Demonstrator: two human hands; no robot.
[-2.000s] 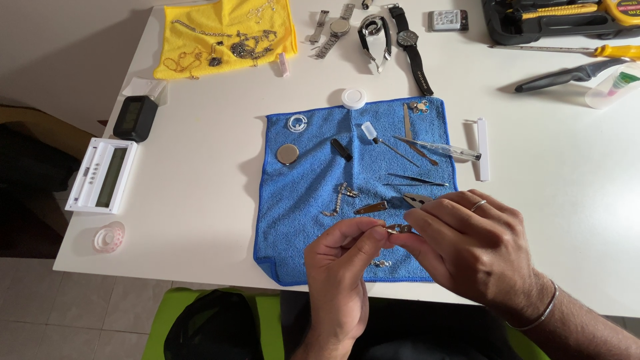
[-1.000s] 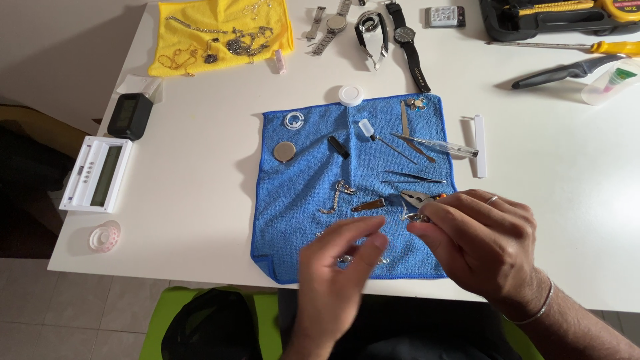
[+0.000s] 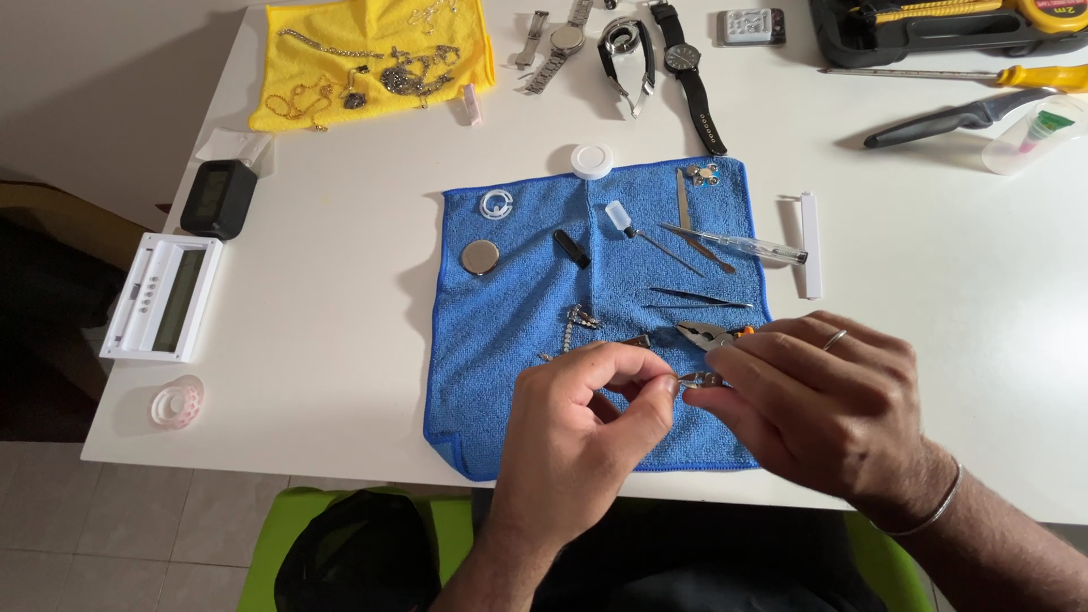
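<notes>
Above the lower right of a blue microfiber cloth [image 3: 510,314], both hands meet at a small metal piece [image 3: 701,380]. My right hand [image 3: 816,408] pinches it between thumb and fingers. The thumb and index finger of my left hand [image 3: 595,425] close at the piece's left tip; whatever lies between them is too small to tell. Pliers with orange on the handle [image 3: 704,333] show just beyond my right fingers, their handles hidden. Tweezers [image 3: 701,299], a brown piece [image 3: 636,341] and a jewelled chain [image 3: 569,331] lie near, the chain partly behind my left hand.
Farther up the cloth are a round metal disc [image 3: 480,257], a black cap [image 3: 570,249] and a clear-handled pointed tool [image 3: 748,245]. A yellow cloth with chains [image 3: 374,110], wristwatches [image 3: 682,58], a knife [image 3: 935,123] and a white digital device [image 3: 161,297] surround it on the table.
One second ago my left hand was apart from my right, lower left; now its fingertips meet the small piece at my right hand. The hands were also together two seconds ago.
</notes>
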